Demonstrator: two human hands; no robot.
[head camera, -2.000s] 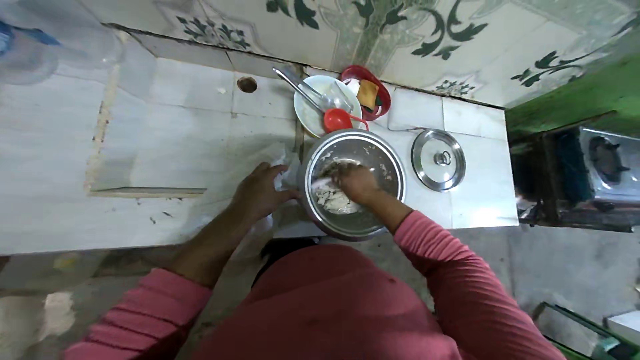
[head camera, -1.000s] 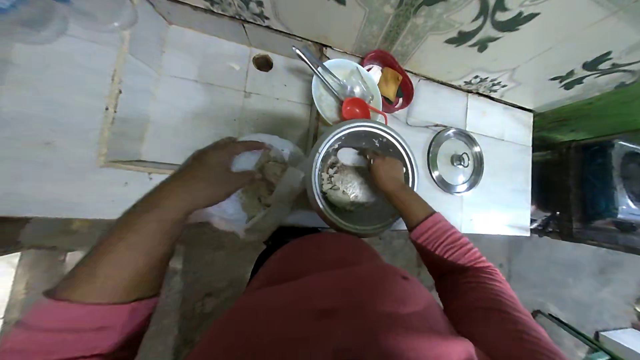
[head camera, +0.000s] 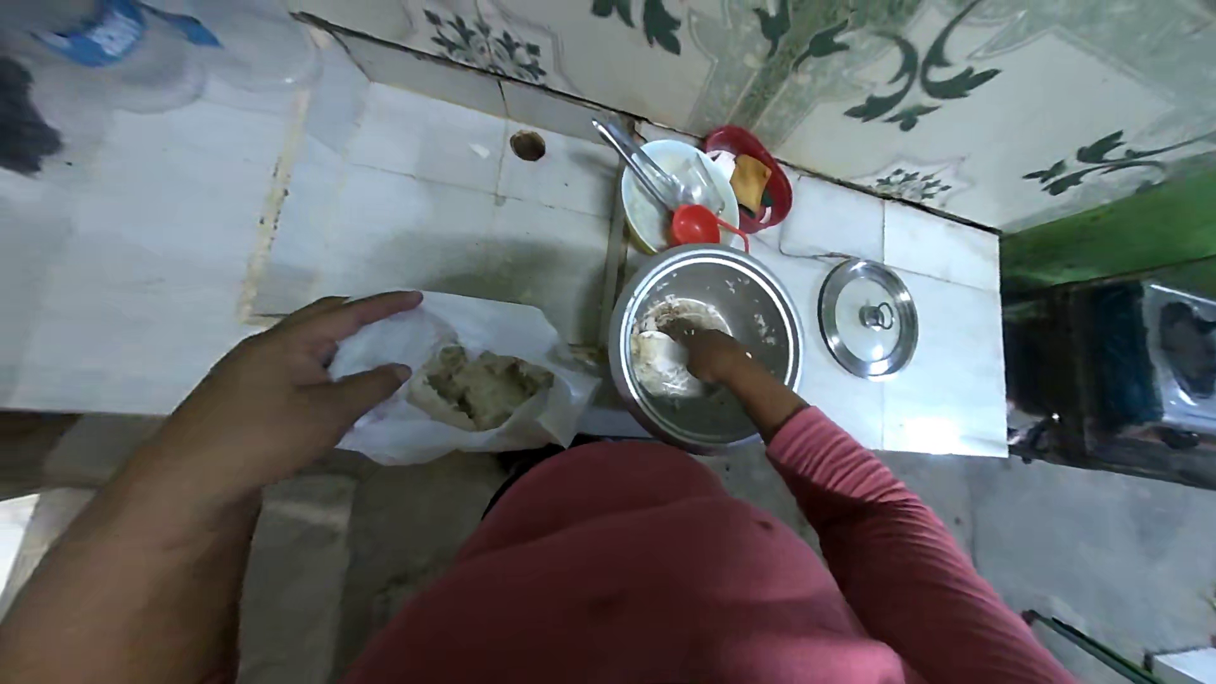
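My left hand (head camera: 328, 380) holds the left edge of a white plastic bag (head camera: 475, 318), its thumb and fingers on the film. Inside the opened bag lies a lumpy, pale food mass (head camera: 489, 389). To the right stands a round metal pot (head camera: 622, 351) with pale, flaky food (head camera: 670, 375) at its bottom. My right hand (head camera: 717, 356) reaches down into this pot beside a white, rounded object (head camera: 660, 351), perhaps a scoop or small cup; its fingertips are hidden, and whether they grip it I cannot tell.
Behind the pot are a plate (head camera: 641, 214) with metal utensils (head camera: 636, 166), a red ladle (head camera: 695, 225) and a red basket (head camera: 779, 195) holding a sponge (head camera: 750, 180). A metal lid (head camera: 866, 318) lies right of the pot. A stove (head camera: 1178, 351) stands far right; clear plastic containers (head camera: 256, 47) are back left.
The bag, bunched beside the pot two seconds ago, is now spread open with its contents showing. My left hand has moved left, away from the pot. My right hand stays in the pot.
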